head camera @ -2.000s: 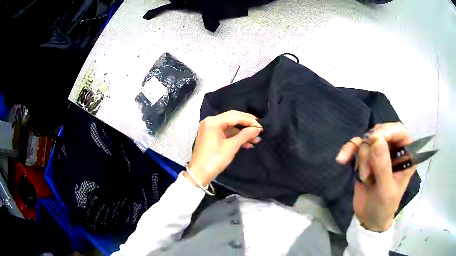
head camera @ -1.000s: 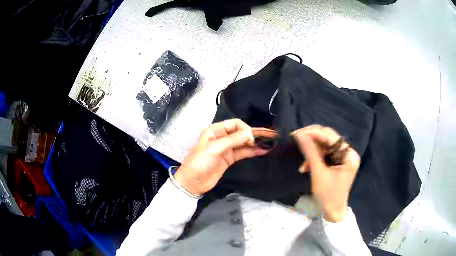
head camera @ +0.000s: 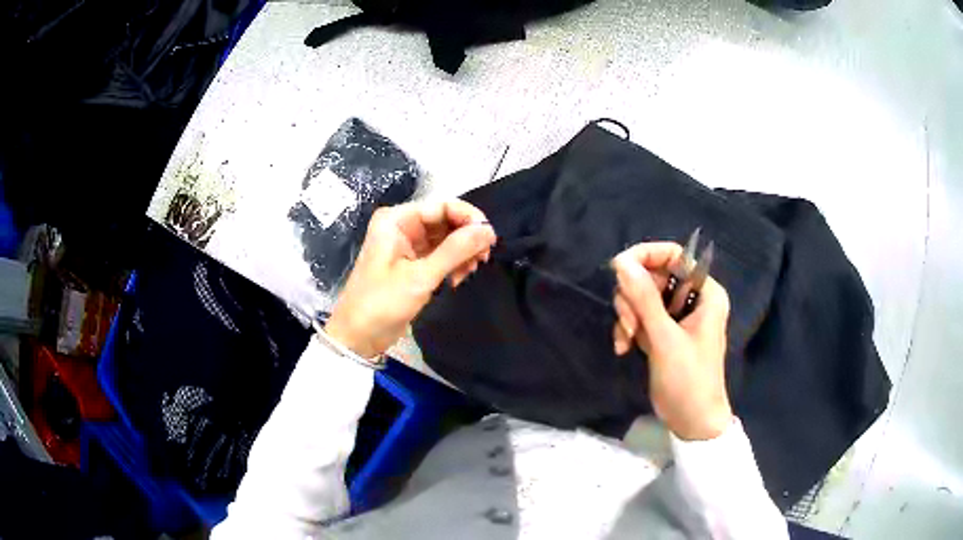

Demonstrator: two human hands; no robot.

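A dark striped garment lies bunched on the white table in front of me. My left hand pinches at the garment's left edge, with thumb and forefinger together. My right hand holds small thread snips in the palm, blades pointing up and slightly apart. A fine thread runs from the cloth near my left fingertips to my right fingertips, over the garment. I cannot make out a needle or a button at the fingertips.
A clear bag of dark contents with a white label lies left of the garment. Black clothing lies at the table's far edge. A blue crate of dark clothing stands below the table's left edge.
My left hand has moved left and up from the middle of the garment, and the cloth's left part lies differently. My right hand has swung inward, drawn near my left, then apart; the snips now point up.
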